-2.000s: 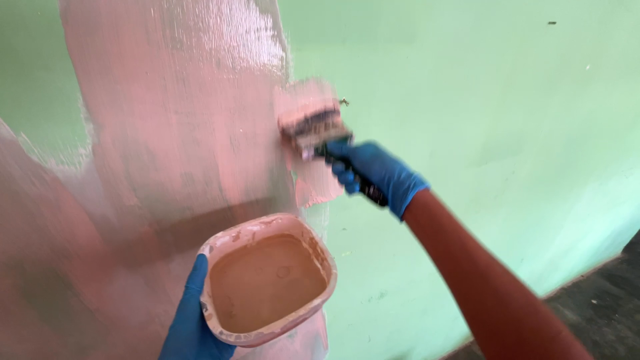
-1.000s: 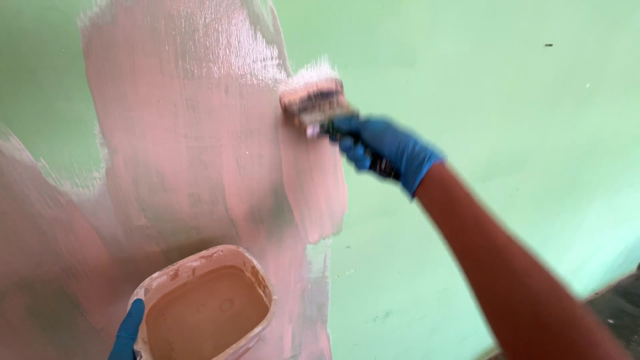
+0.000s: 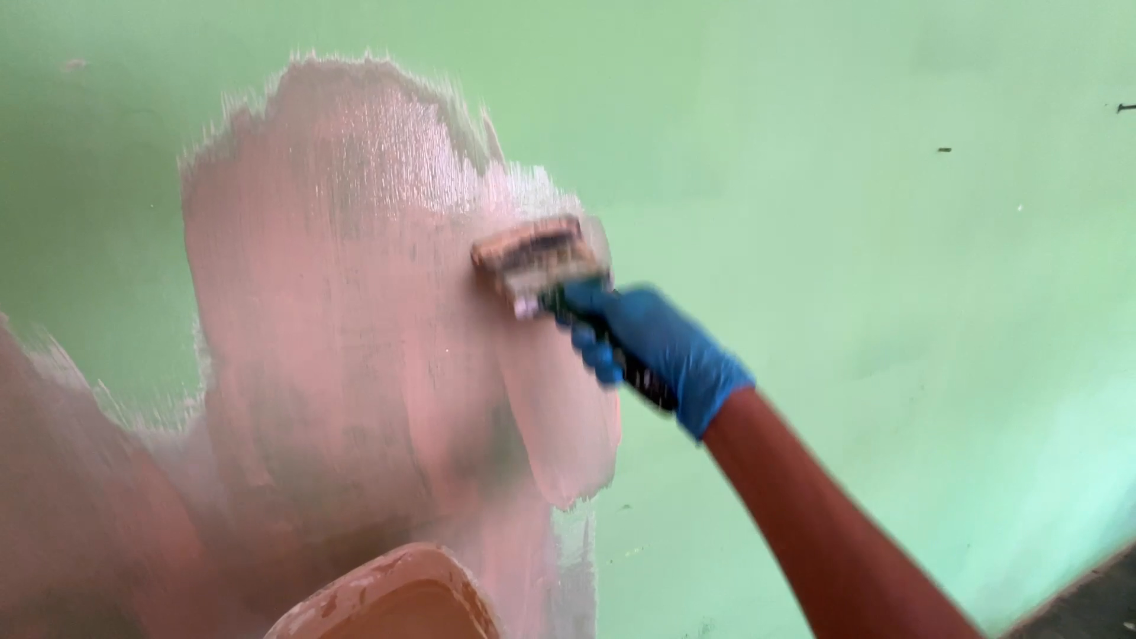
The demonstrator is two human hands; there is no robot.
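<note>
My right hand (image 3: 652, 351), in a blue glove, is closed around the dark handle of a wide paintbrush (image 3: 541, 257). The bristles are coated in pink paint and meet the wall near the right edge of the painted area; brush and hand are slightly blurred. Streaky, wet-looking pink paint (image 3: 355, 355) covers part of the green wall (image 3: 799, 222). At the bottom edge, the rim of a plastic tub (image 3: 417, 568) shows, smeared with pink paint, and the rest of the tub is cut off. My left hand is out of view.
The dark floor (image 3: 1087, 603) meets the wall at the lower right corner. A small dark mark (image 3: 944, 150) and what looks like a nail (image 3: 1125, 107) are on the wall at the upper right.
A pink band on the right side of the painted area has grown wider and longer. The tub has sunk toward the bottom edge, and my left hand has left the view.
</note>
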